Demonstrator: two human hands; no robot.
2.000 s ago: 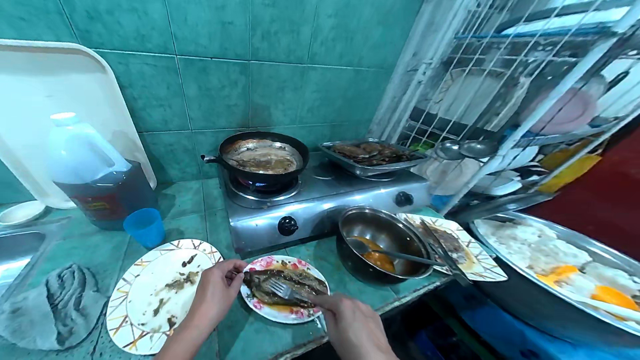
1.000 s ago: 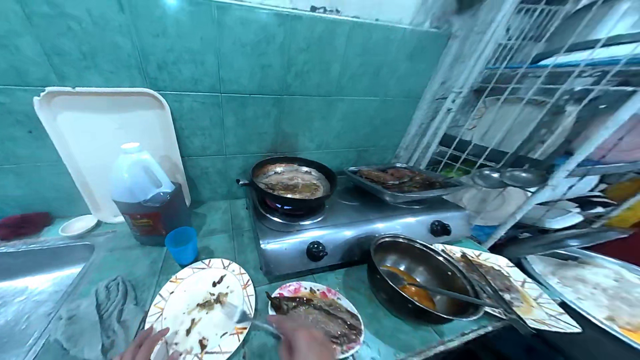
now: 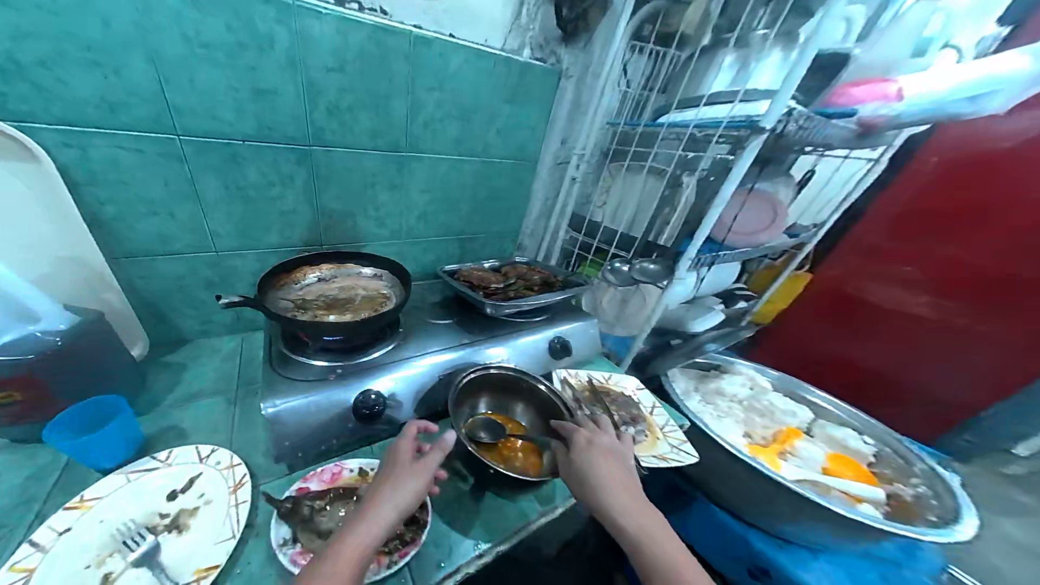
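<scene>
My right hand point(image 3: 591, 455) is at the right rim of a steel bowl point(image 3: 467, 398) of beaten egg, over the handle of a spoon point(image 3: 486, 429) that lies in it; its grip is hard to make out. Just left of the bowl, my left hand point(image 3: 414, 463) is raised with fingers apart, holding nothing. Below it a floral plate point(image 3: 283, 540) bears a flattened eggplant or fish point(image 3: 321, 516), partly hidden by my forearm. A fork point(image 3: 140, 546) rests on the large patterned plate point(image 3: 231, 487) at the left. Tongs point(image 3: 600, 402) lie across a square plate point(image 3: 678, 443).
A black frying pan point(image 3: 398, 280) with bubbling oil is on the left burner of the gas stove point(image 3: 479, 374). A metal tray point(image 3: 508, 307) of fried food sits on the right. A blue cup point(image 3: 96, 431), a large basin of rice point(image 3: 959, 520) and a dish rack point(image 3: 747, 162) stand around.
Both hands have moved right, from the plates to the steel bowl. The fork, in my right hand one second ago, now lies on the large plate. The view has turned right.
</scene>
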